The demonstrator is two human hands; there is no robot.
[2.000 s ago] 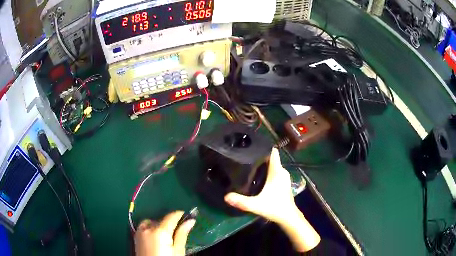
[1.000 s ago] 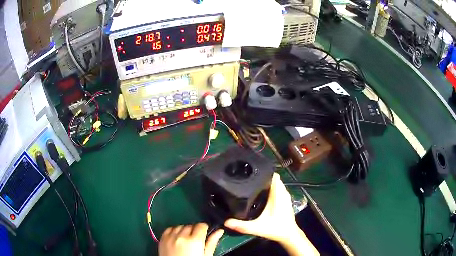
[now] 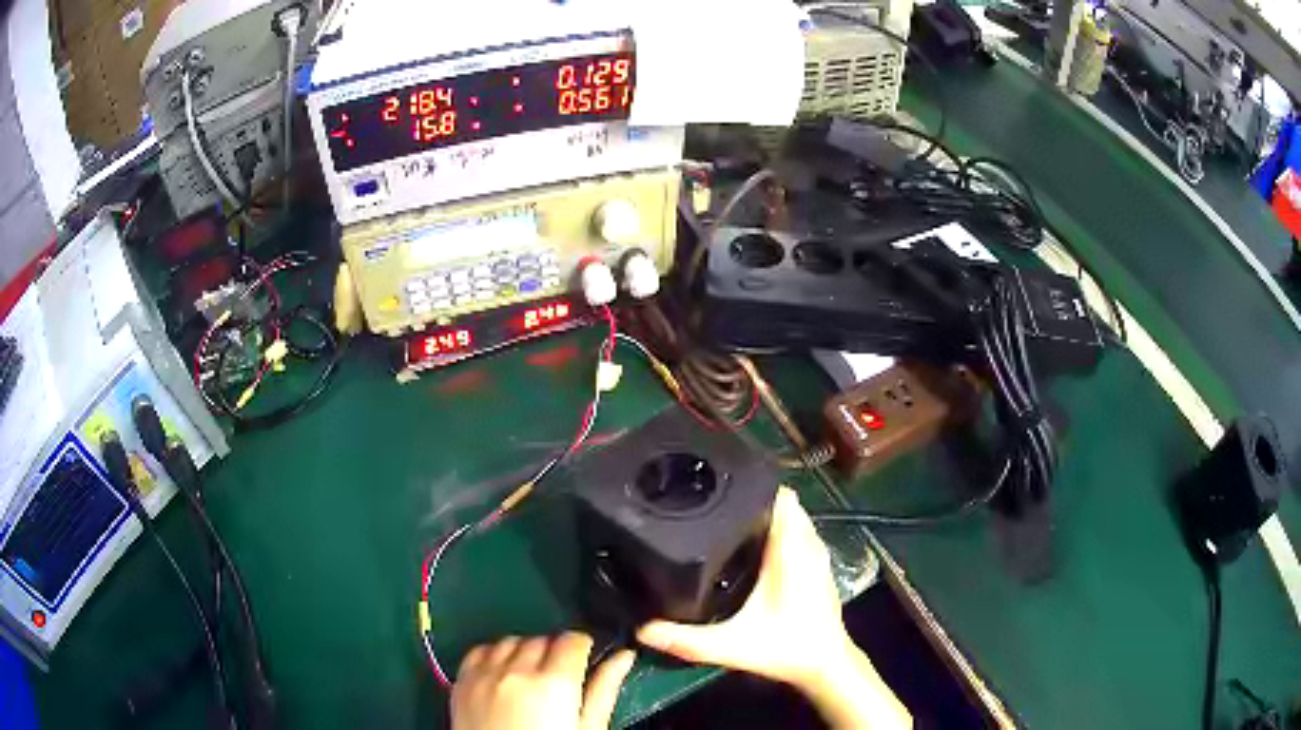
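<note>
The black power cube (image 3: 676,516) stands on the green mat in front of me, a round outlet on its top face and others on its sides. My right hand (image 3: 778,613) holds its right and near side, thumb across the lower front. My left hand (image 3: 531,687) is at its lower left edge, fingers closed round the plug end of the USB test lead (image 3: 517,495). The plug itself is hidden by my fingers and the cube. The lead runs up to the electronic load (image 3: 478,264). The power meter (image 3: 485,120) on top shows red digits.
The small dual display meter (image 3: 492,337) is lit. The brown extension socket (image 3: 885,418) has a lit red switch, with the black power strip (image 3: 842,292) behind. The tester with screen (image 3: 86,485) is at left. Another black cube (image 3: 1238,485) sits at far right.
My left hand has moved right with the lead to the cube's lower edge since two seconds ago. The displays have changed; both hands have hardly moved in the last second.
</note>
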